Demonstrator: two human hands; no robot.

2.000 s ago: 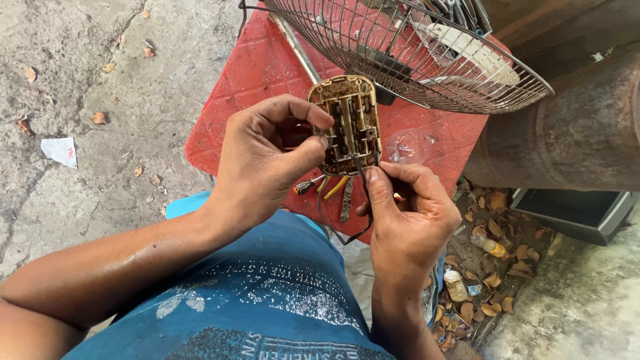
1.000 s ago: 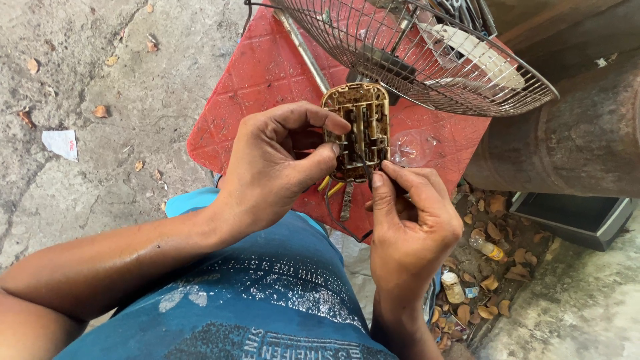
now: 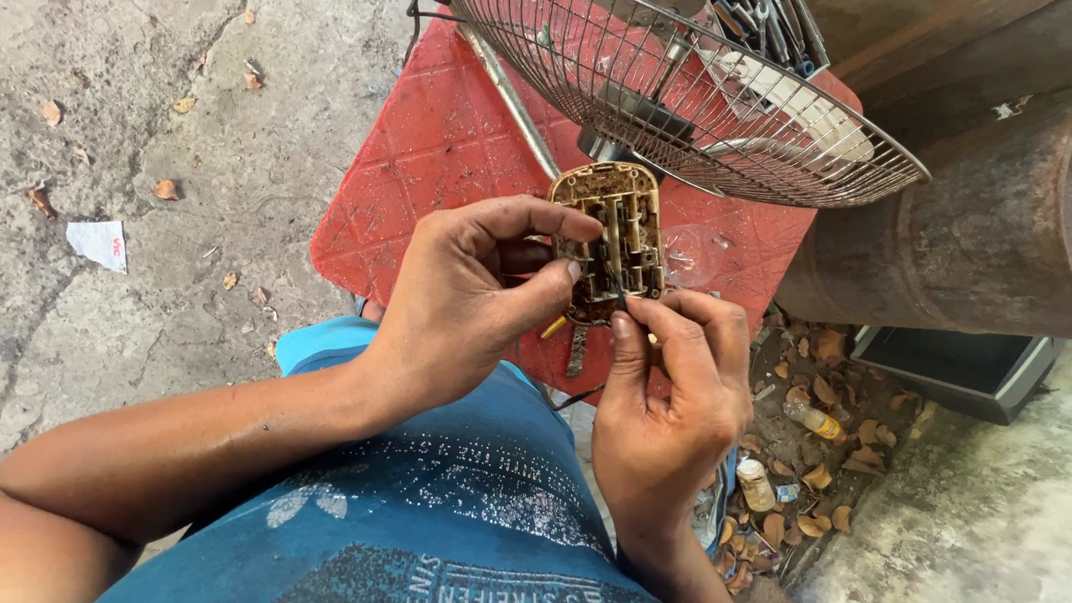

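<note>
A dirty, yellowed plastic housing [image 3: 645, 209], rounded at the corners and with slotted parts inside, is held up over a red table. My left hand [image 3: 477, 285] grips its left side, forefinger and thumb over the open face. Between thumb and forefinger, my right hand [image 3: 678, 377] pinches a thin dark cord or strip [image 3: 621, 295] at the lower edge of the housing. Behind it lie a yellow-handled tool [image 3: 554, 327] and a dark cord [image 3: 578, 399]. Where the pinched piece ends inside the housing cannot be told.
On the red table [image 3: 419, 159] are a wire fan guard [image 3: 754, 134], a metal tube [image 3: 515, 96], a clear plastic piece [image 3: 693, 255] and a tray of wrenches [image 3: 775, 33]. A rusty drum [image 3: 946, 209] stands at the right, near bottles and dry leaves on the ground.
Little has changed. Since the oldest frame, the housing and both hands have shifted slightly to the right, and the right fingers stay at its lower edge.
</note>
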